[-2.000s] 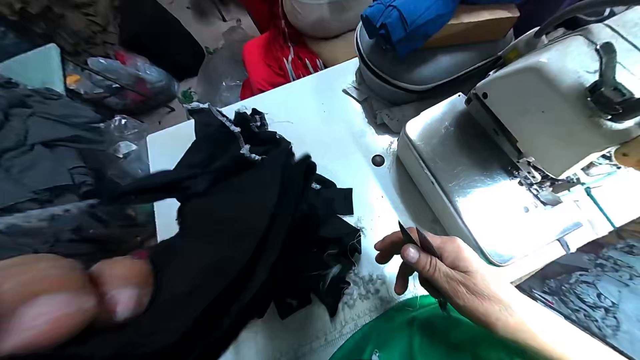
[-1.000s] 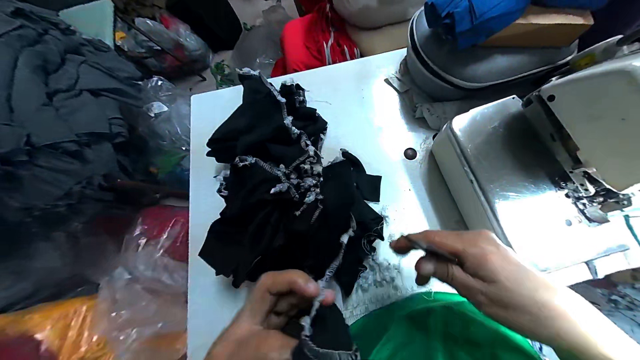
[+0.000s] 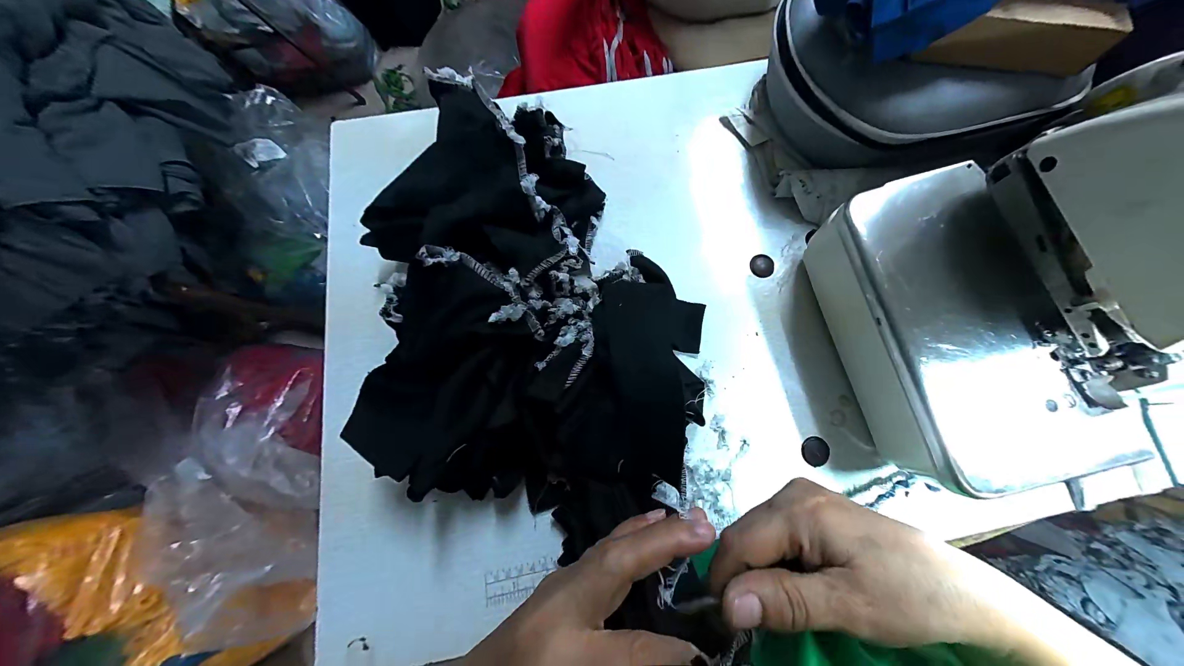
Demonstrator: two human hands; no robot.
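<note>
A heap of black fabric pieces (image 3: 462, 370) with whitish overlocked seams lies on the white table (image 3: 407, 583). At the heap's lower end, near the table's front, my left hand (image 3: 601, 592) holds a black piece by its seamed edge. My right hand (image 3: 814, 564) is close beside it, fingers curled at the same edge; the dark thread snips seen in it earlier are mostly hidden, with only a blurred blade tip perhaps showing between the hands. Green cloth (image 3: 832, 650) lies beneath my right hand.
An overlock sewing machine (image 3: 980, 324) stands at the right. Behind it are a grey case (image 3: 925, 102) and a cardboard box (image 3: 1027, 37) with blue cloth. Dark garments (image 3: 102, 139) and plastic bags (image 3: 231, 462) lie left of the table; a red garment (image 3: 583, 46) is beyond it.
My right hand has moved left to meet my left hand at the seamed edge. The black heap, lifted in front of the left hand two seconds ago, now lies spread on the table.
</note>
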